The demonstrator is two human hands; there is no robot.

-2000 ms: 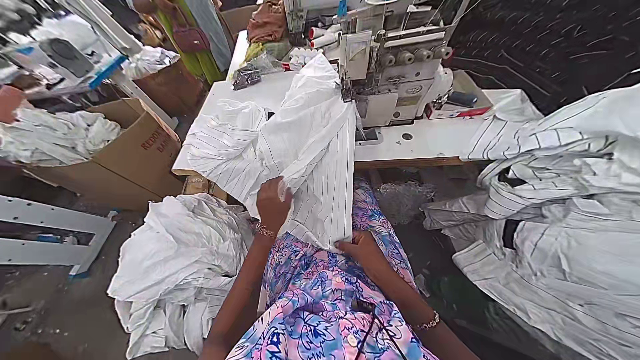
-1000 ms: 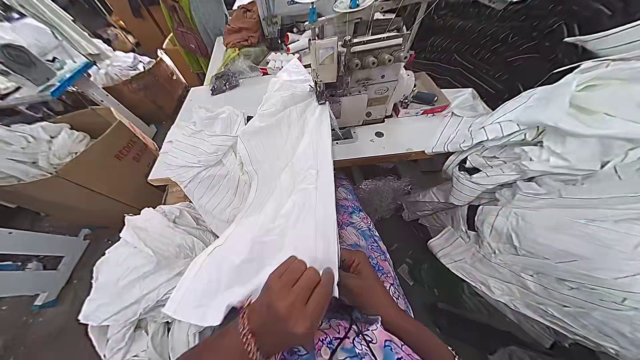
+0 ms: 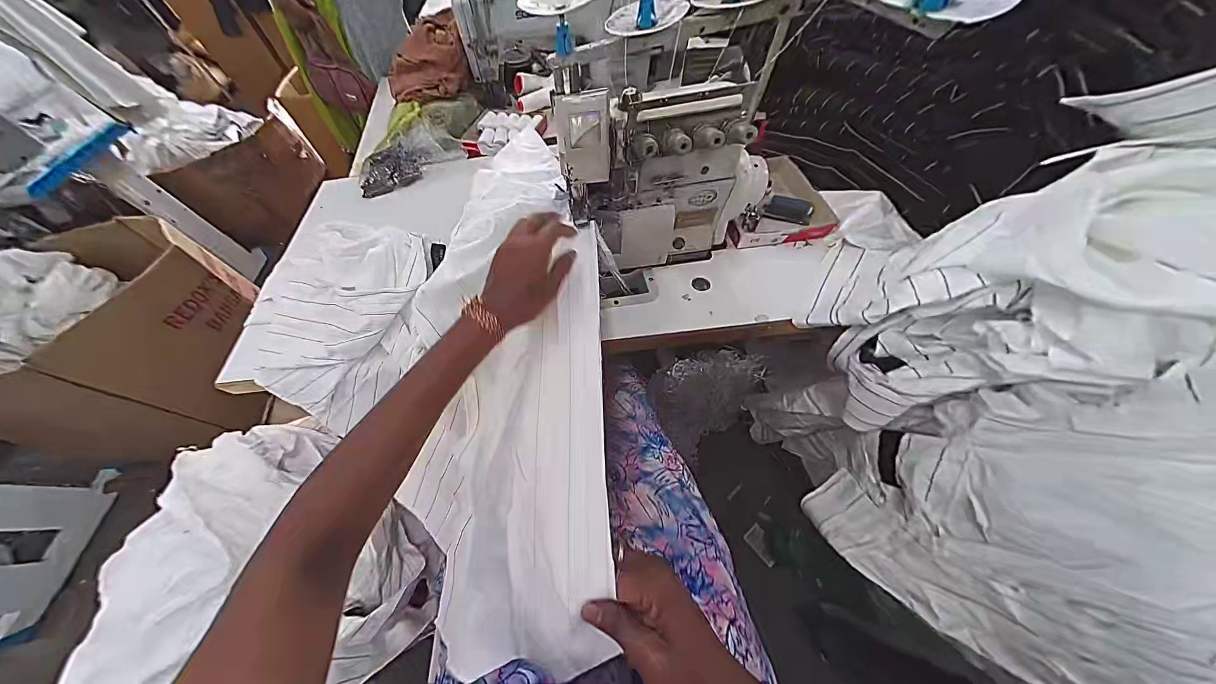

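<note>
A white pinstriped garment runs from the needle area of an overlock sewing machine down over the table edge to my lap. My left hand lies on the cloth just below the machine's presser foot area, fingers spread and slightly bent. At the garment's lower right corner, my right hand pinches the edge between thumb and fingers. The right part of the cloth forms a long straight edge between both hands. More of the striped cloth lies bunched on the table's left side.
Striped garments hang in a large heap at the right. White cloth is piled low at the left, beside a cardboard box. Thread cones and a plastic bag stand behind on the white table.
My left hand has moved from the garment's lower end up toward the machine. My right hand stays at the lower edge. The cloth, wide across my lap a second ago, now hangs narrower.
</note>
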